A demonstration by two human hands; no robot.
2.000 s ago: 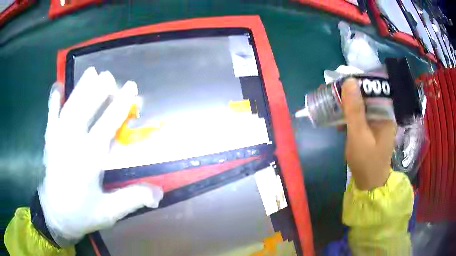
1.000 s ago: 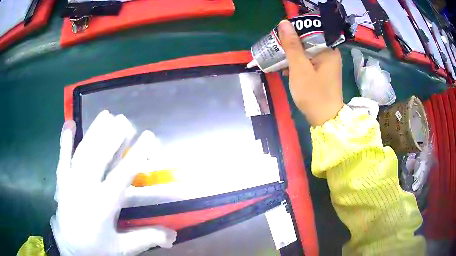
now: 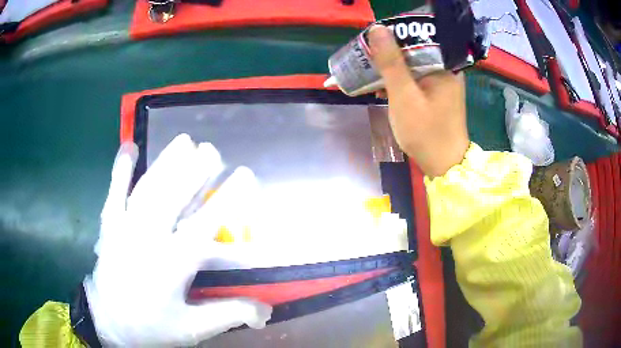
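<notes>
My bare right hand (image 3: 425, 112) grips the silver, black and red glue tube (image 3: 408, 51) marked "7000". Its pale nozzle points left, at the top black edge of the upper display panel (image 3: 272, 136); I cannot tell if it touches. My white-gloved left hand (image 3: 170, 251) lies spread over the left part of that panel, fingers apart, partly hiding orange-yellow flex cable pieces (image 3: 378, 205). The thumb reaches over the red gap toward the lower display panel (image 3: 340, 323). Both panels lie on a red foam tray (image 3: 430, 285).
Red boards with clips stand behind (image 3: 252, 19) and at the upper right (image 3: 511, 68). A crumpled clear bag (image 3: 530, 136) and a brown tape roll (image 3: 555, 194) are right of the tray. Red stacked trays (image 3: 606, 238) stand at the far right, on the green mat side.
The tube came from the right side to the panel's top edge, then moved slightly left along it. The tray and gloved hand appear shifted right and lower in view.
</notes>
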